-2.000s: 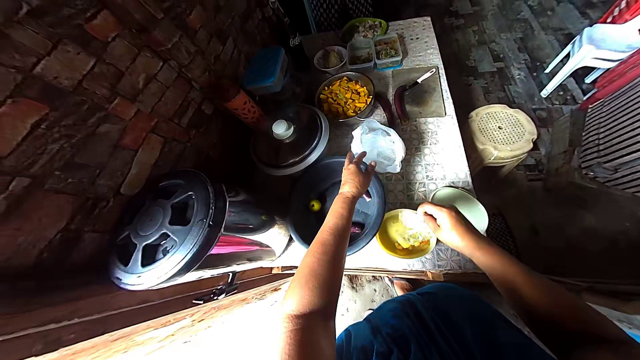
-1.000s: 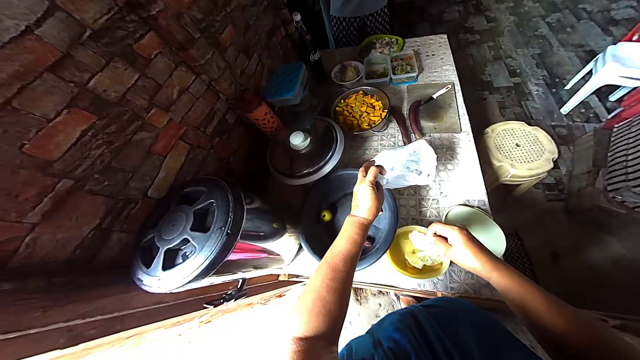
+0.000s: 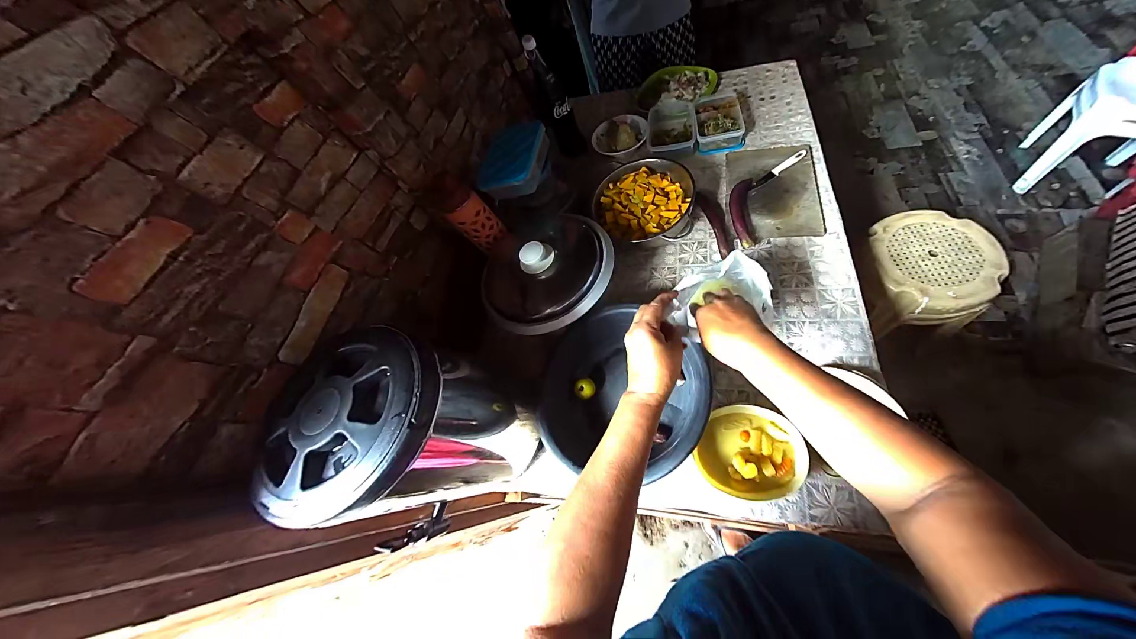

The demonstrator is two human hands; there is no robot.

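My left hand grips the near left edge of a white plastic bag, above the far rim of a dark basin. My right hand is at the bag's mouth, its fingers on something pale green partly inside; whether they grip it I cannot tell. In the basin lies a small yellow-green round fruit or vegetable. Close to me stands a yellow bowl with yellow and orange pieces. Beyond the bag, two eggplants lie by a knife on a cutting board.
A metal bowl of cut squash, food containers and a dark bottle stand farther back. Left are a glass lid and a large black-lidded container. Stacked plastic stools stand right of the table. A person stands behind it.
My right hand has moved from the yellow bowl up to the plastic bag, where it now meets my left hand. The yellow bowl's pieces now show uncovered.
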